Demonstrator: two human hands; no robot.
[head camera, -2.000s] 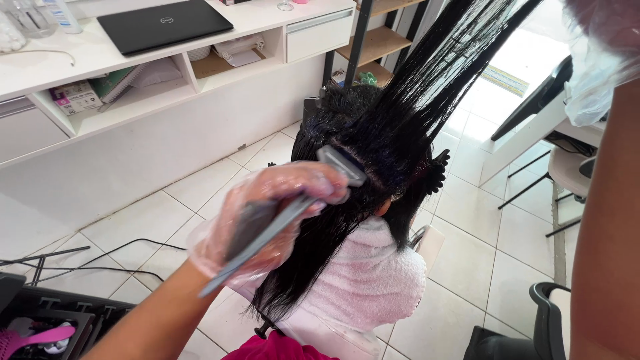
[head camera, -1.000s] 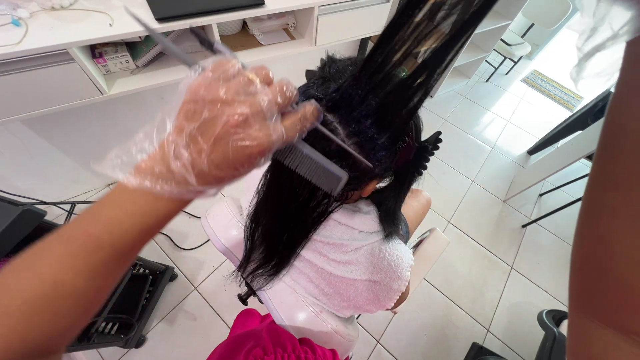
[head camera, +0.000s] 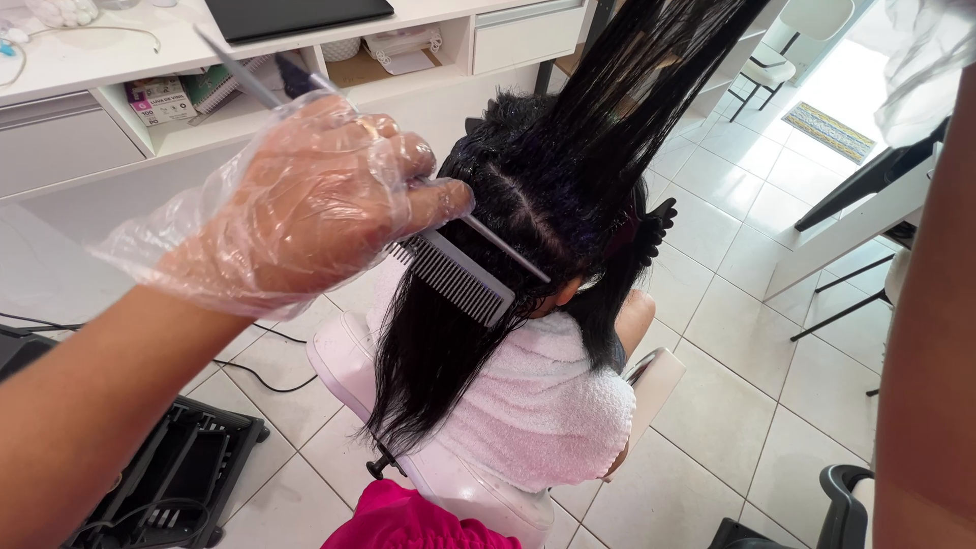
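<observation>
My left hand (head camera: 328, 183), in a clear plastic glove, is closed around a grey tail comb (head camera: 465, 282) and a tint brush (head camera: 293, 76). The brush's dark bristles point up and left; a thin pointed handle (head camera: 507, 248) lies near the scalp parting. The comb's teeth rest over the hanging black hair (head camera: 427, 358) of a seated person. A long wet section of hair (head camera: 648, 69) is stretched up past the top edge. At the upper right, only part of my right hand's glove (head camera: 923, 76) shows; its fingers are hidden. A pink-white towel (head camera: 534, 404) covers the person's shoulders.
A white counter (head camera: 107, 57) with a black laptop (head camera: 297, 15) stands at the back left. A black trolley (head camera: 183, 473) and cables (head camera: 267, 374) are at the lower left. A black claw clip (head camera: 659, 229) hangs in the hair. Chairs (head camera: 766, 72) and a table leg (head camera: 846, 229) stand right.
Two seconds ago the tool head was against the hair near the parting; my left hand has since turned, and the pointed handle is at the scalp. The raised hair remains stretched upward.
</observation>
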